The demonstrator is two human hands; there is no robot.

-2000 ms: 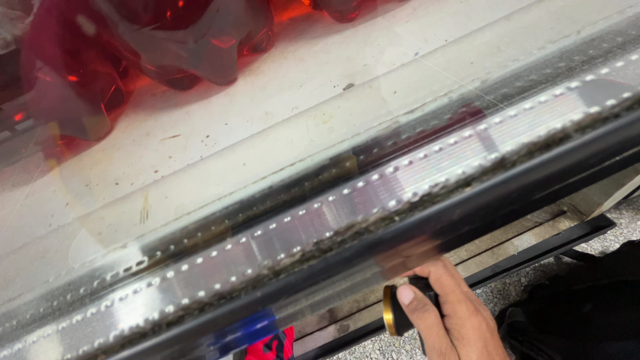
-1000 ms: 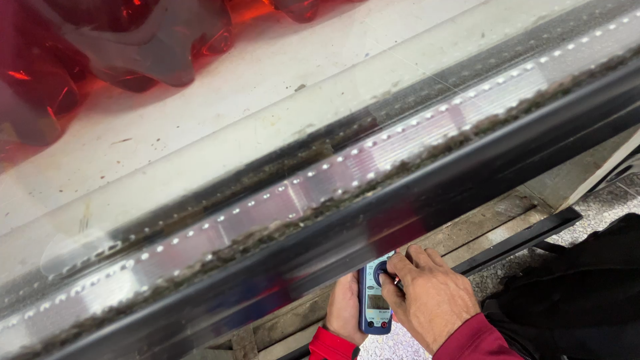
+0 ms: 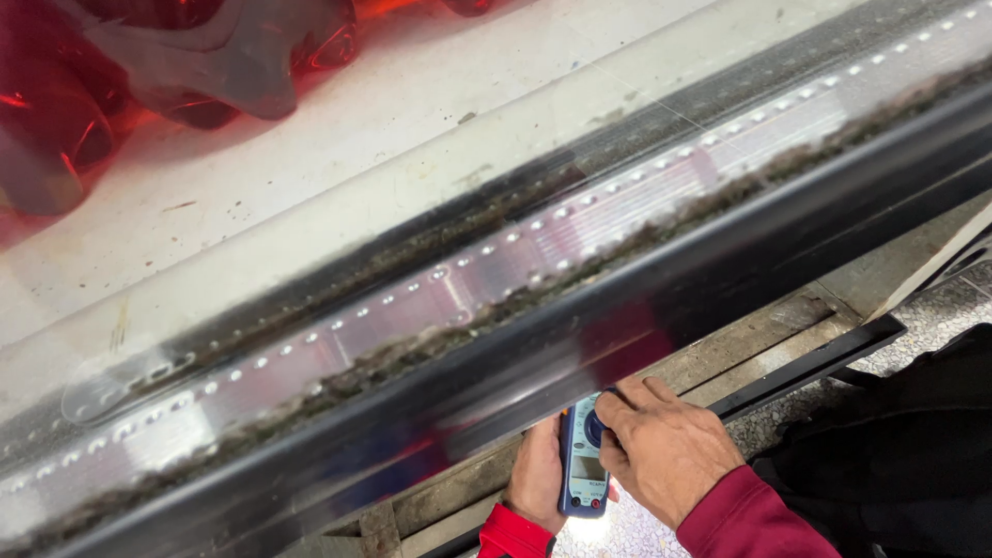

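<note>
A blue digital clamp or multimeter with a round dial, a small display and input sockets is seen below the black edge of a glass-fronted case. My left hand, in a red cuff, holds the meter along its side. The fingers of my right hand, in a dark red sleeve, rest at the meter's dial, partly covering it. The meter's upper end is hidden behind the black frame.
The case's black frame runs diagonally across the view, with a dirty seal along it. Bottles of red liquid stand behind the glass. A black bag or cloth lies at lower right, on the speckled floor.
Two seconds ago only one hand showed, around a black object with a gold-coloured rim. One second ago both hands were at the meter, much as now.
</note>
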